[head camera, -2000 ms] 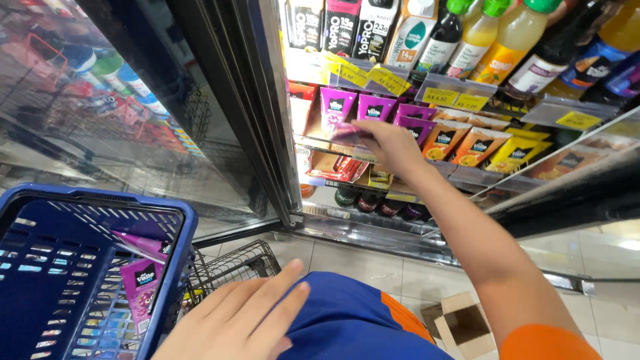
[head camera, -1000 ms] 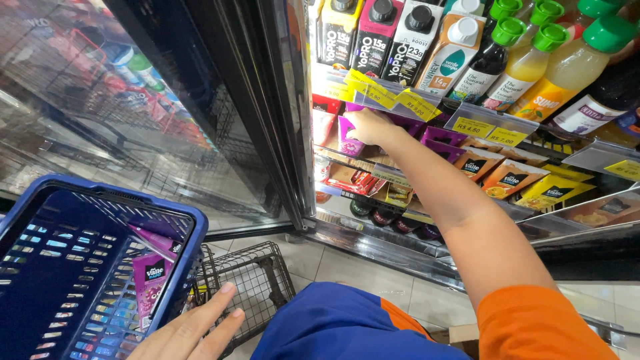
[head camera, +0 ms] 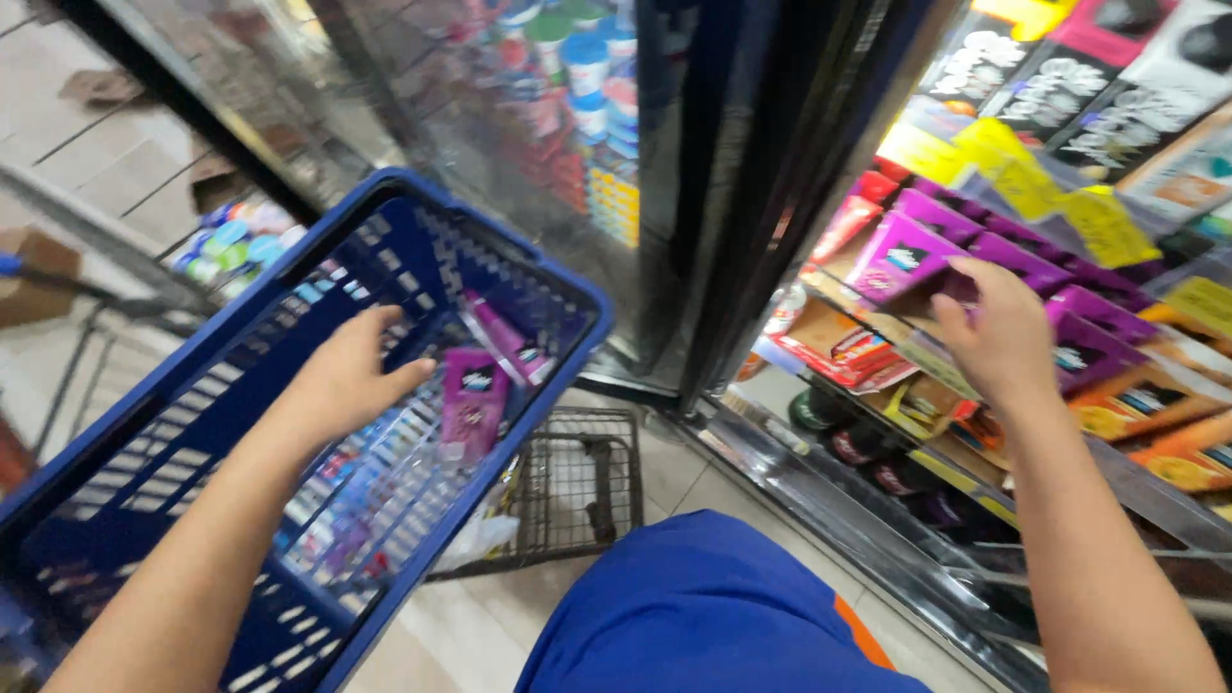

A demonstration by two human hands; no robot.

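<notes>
My left hand is over the inside of a blue plastic basket, fingers apart and holding nothing. Two purple pouches lie at the basket's far right end; the nearer purple pouch is just right of my fingers. On the cooler shelf, my right hand reaches in at a row of purple pouches, thumb and forefinger apart, right beside the front purple pouch. Whether the fingers touch it cannot be told. More purple pouches stand right of the hand, with orange pouches beyond them.
The glass cooler door with its dark frame stands between basket and shelf. A wire shopping cart is below the basket. Yellow price tags hang above the pouches, under black-capped bottles. A lower shelf holds red packets; dark bottles are beneath.
The view has swung left. My left hand has moved from beside the basket to over its inside. My right hand is still at the purple pouches on the shelf.
</notes>
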